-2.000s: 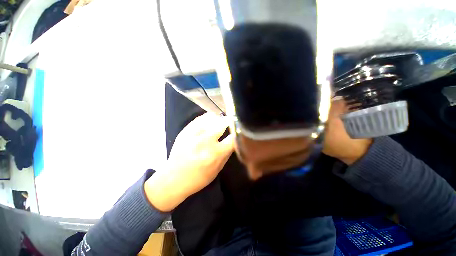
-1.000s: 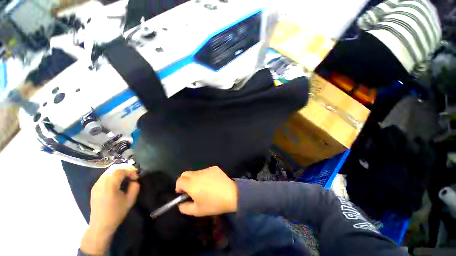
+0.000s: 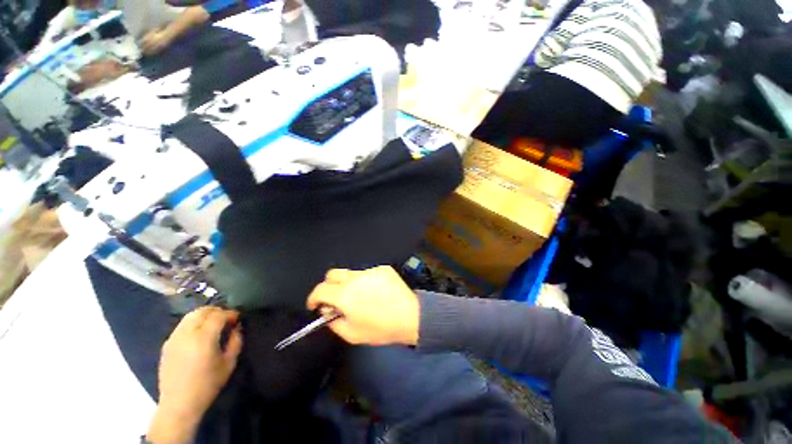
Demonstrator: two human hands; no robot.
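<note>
Black fabric [image 3: 321, 230] lies over the right part of the sewing machine and hangs towards my lap, with a strap-like strip over the machine head. My right hand [image 3: 369, 305] is closed around slim, pale, pointed tweezers or snips [image 3: 304, 331], whose tips point left over the fabric. My left hand [image 3: 195, 360] is at the fabric's left part, just below the needle area [image 3: 193, 282], thumb and fingers close together; whether they pinch cloth is hard to tell. The white machine head [image 3: 278, 108] with a blue stripe stands behind the fabric.
A cardboard box [image 3: 499, 212] stands right of the machine, beside a blue basket [image 3: 662, 360] with dark cloth [image 3: 621, 260]. A person in a striped top [image 3: 603, 52] is at the upper right. Another person's arm [image 3: 178, 30] shows at the upper left, by another machine.
The view has swung from close behind the machine head to a wider one on the right side. The tool now shows in my right hand. My left hand stays near the needle area.
</note>
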